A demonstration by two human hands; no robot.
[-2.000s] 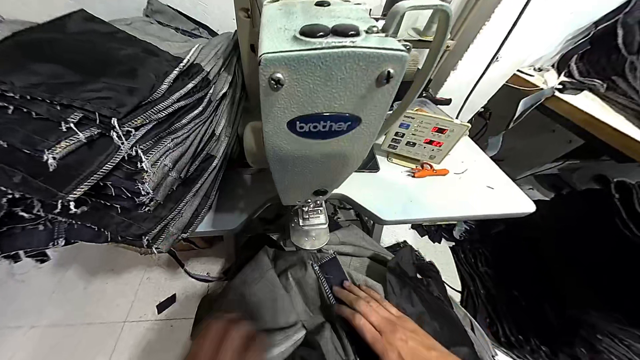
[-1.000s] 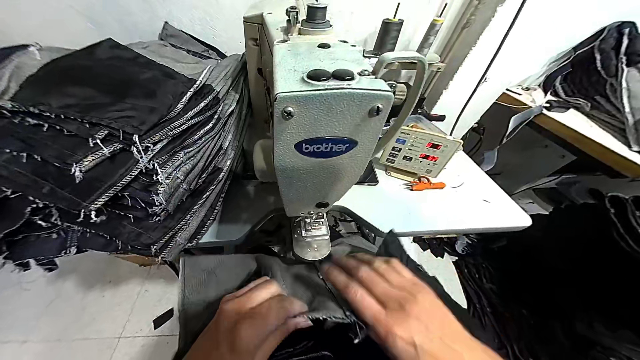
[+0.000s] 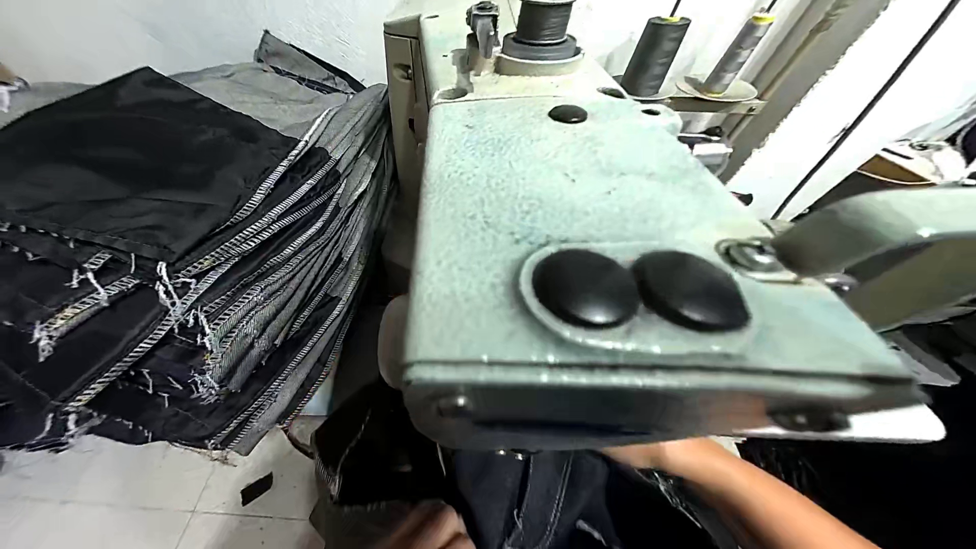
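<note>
The pale green head of a Brother industrial sewing machine (image 3: 564, 198) fills the middle of the view and hides the needle area. Dark denim cloth (image 3: 549, 496) with seam lines lies below its front edge. At the bottom edge my left hand (image 3: 431, 526) is blurred and partly cut off, against the cloth; its fingers do not show well enough to tell a grip. My right hand (image 3: 648, 451) reaches in from the lower right beside the denim, its fingers hidden under the machine head.
A tall stack of black and grey denim pieces (image 3: 145, 175) with frayed, overlocked edges stands at the left. Thread cones (image 3: 656, 57) are behind the machine. A dark scrap (image 3: 257, 489) lies on the tiled floor. More dark cloth is at the lower right.
The view has moved much closer over the machine head. Both hands, seen on the cloth before the presser foot a second ago, are now mostly hidden or cut off. The cloth lies differently, with dark seamed denim showing.
</note>
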